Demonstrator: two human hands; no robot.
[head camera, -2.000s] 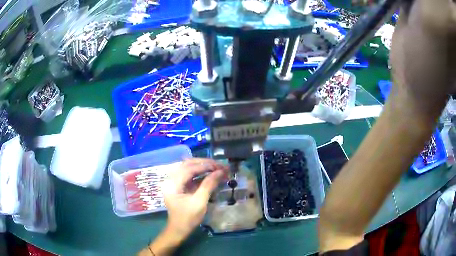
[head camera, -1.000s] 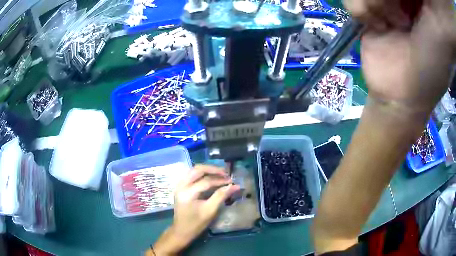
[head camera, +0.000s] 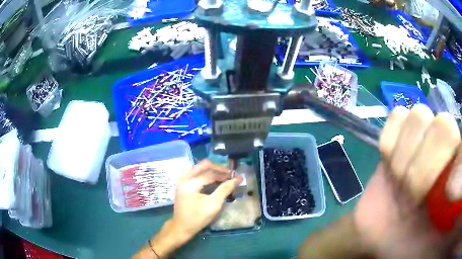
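Observation:
The teal hand press (head camera: 243, 121) stands in the middle, its ram (head camera: 233, 163) pointing down over the worn base plate (head camera: 235, 217). My left hand (head camera: 202, 195) is at the fixture under the ram, thumb and fingertips pinched together; whatever is between them is too small to tell. My right hand (head camera: 418, 167) is closed around the red knob (head camera: 443, 197) of the press lever (head camera: 344, 120), which slopes down to the right. A clear tub of red-and-white sticks (head camera: 152, 177) is left of the press. A clear tub of black rings (head camera: 289, 184) is right of it.
A blue tray of loose sticks (head camera: 162, 103) lies behind the left tub. A whitish closed tub (head camera: 80, 141) and stacked clear boxes (head camera: 31, 187) are at the left. A smartphone (head camera: 340, 171) lies right of the black rings. A clear cup of sticks (head camera: 335, 86) stands behind.
My right hand has pulled the lever down from the upper right to the right side. My left hand first moved in under the ram and now stays at the fixture.

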